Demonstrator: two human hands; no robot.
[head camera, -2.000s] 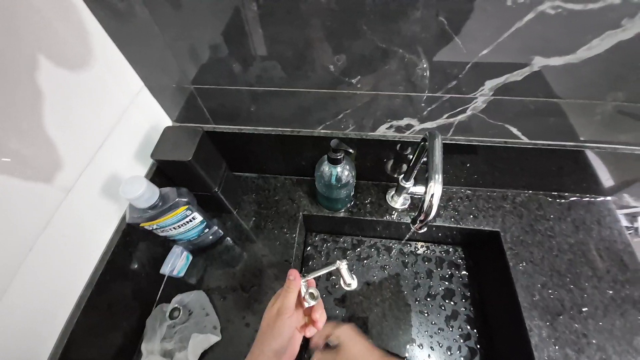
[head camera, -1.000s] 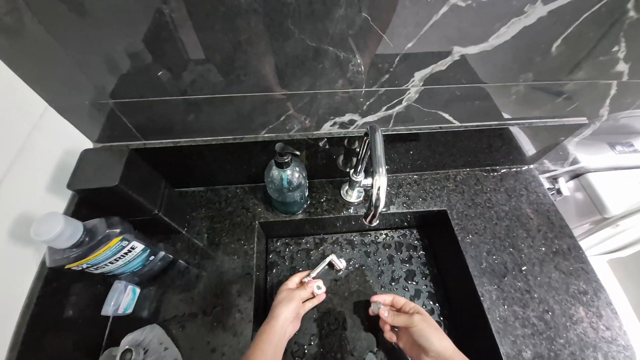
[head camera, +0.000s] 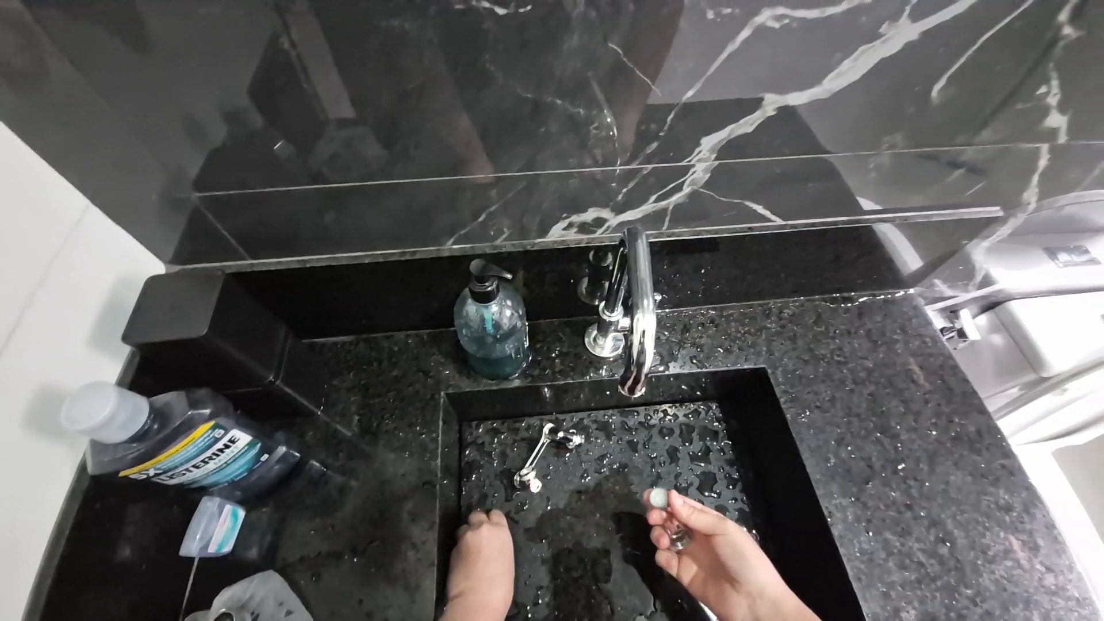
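Note:
In the wet black sink (head camera: 806, 483), a small chrome jointed fitting (head camera: 542, 455) lies on the basin floor near its upper left. Below it my left hand (head camera: 483, 561) is at the basin's left side, back up with the fingers curled down; whether they hold anything is hidden. My right hand (head camera: 707, 548), over the right half of the basin, pinches a small round pale-faced piece (head camera: 659, 498) between thumb and finger. A shiny clear or metal piece (head camera: 679, 537) sits lower in the same fingers.
A chrome faucet (head camera: 638, 319) arches over the sink's back edge. Left of it stands a pump soap bottle (head camera: 492, 332). Farther left are a black box (head camera: 203, 328), a Listerine bottle (head camera: 185, 444), a small floss container (head camera: 212, 526) and a crumpled translucent bag (head camera: 259, 599).
The chrome fitting, in my left hand before, is let go and lies in the sink. My left hand has moved down and left of it. My right hand still pinches the small piece.

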